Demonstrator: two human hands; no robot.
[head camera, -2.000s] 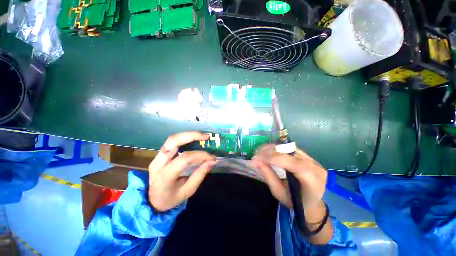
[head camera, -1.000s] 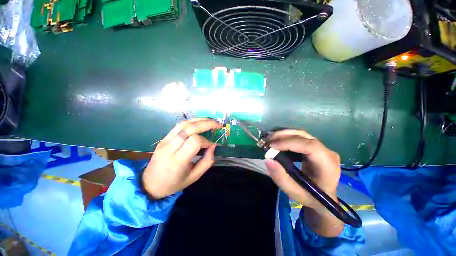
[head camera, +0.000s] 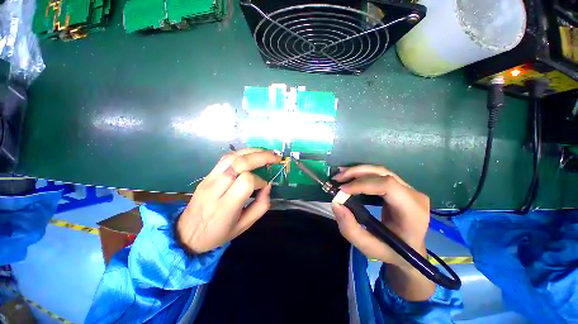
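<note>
The green PCB panel (head camera: 315, 101) lies flat near the mat's front edge, its middle washed out by glare. My right hand (head camera: 385, 212) is shut on the black soldering iron (head camera: 386, 233), its tip pointing up-left at the panel's lower middle. My left hand (head camera: 225, 199) pinches thin solder wire (head camera: 277, 173) between thumb and finger, with its end near the iron's tip. A small orange-gold flexible piece (head camera: 286, 164) shows on the panel beside my left fingertips. My left fingers cover the panel's lower left part. Whether the tip touches the joint, I cannot tell.
The fan (head camera: 320, 39) stands behind the panel. The pale jar (head camera: 459, 35) leans by the soldering station (head camera: 539, 79), which has a lit orange light and cords (head camera: 490, 142). Green board stacks (head camera: 171, 14) and plastic bags (head camera: 19, 44) lie at rear left. White glare lies left of the panel.
Since the oldest frame, my right hand has lowered the iron to a slant with its tip at the panel's lower middle. My left fingers have moved onto the panel with the wire. The view has shifted slightly.
</note>
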